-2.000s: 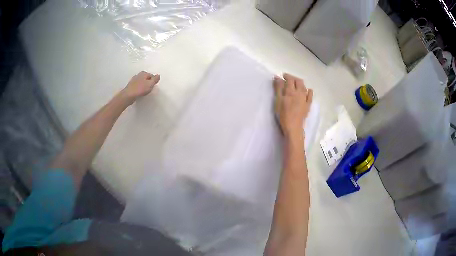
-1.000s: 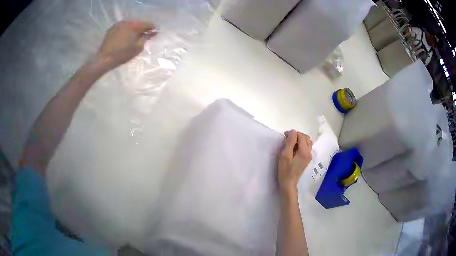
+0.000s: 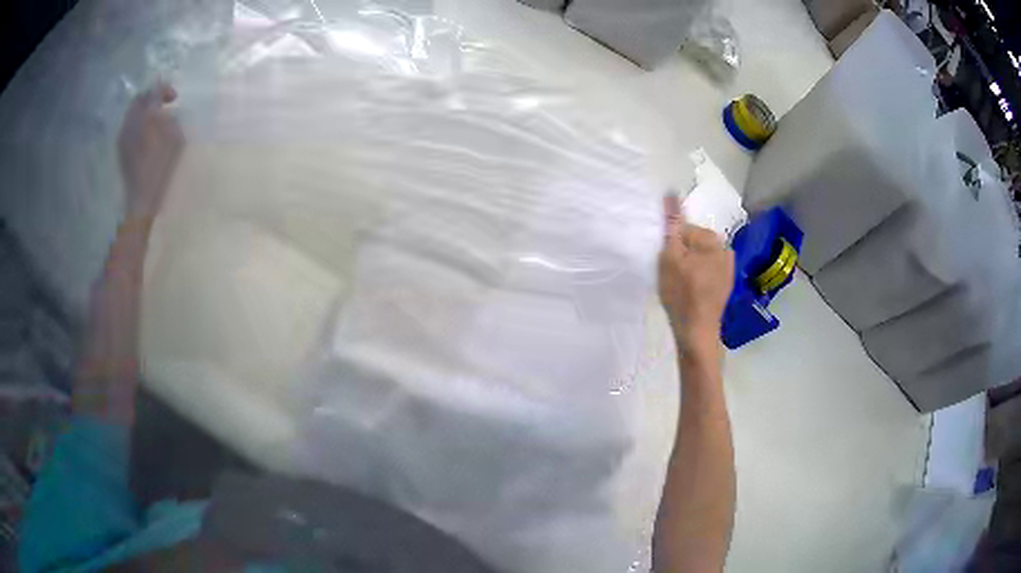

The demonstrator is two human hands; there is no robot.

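A large clear polybag is spread over the white wrapped item in front of me, shiny and creased. My left hand, blurred, is closed on the bag's film at the upper left. My right hand is closed on the bag's right edge, beside the blue tape dispenser. The wrapped item lies under the film, its lower part grey-white and matte. Whether the item is inside the bag or only beneath it, I cannot tell.
A blue and yellow tape roll and a white paper sheet lie near the dispenser. A row of upright pale wrapped bags stands at right. More pale blocks and a crumpled clear bit are at the top.
The polybag film has come from the upper left across the wrapped item. My left hand has moved left and down, and my right hand, formerly at the item's edge, now grips film.
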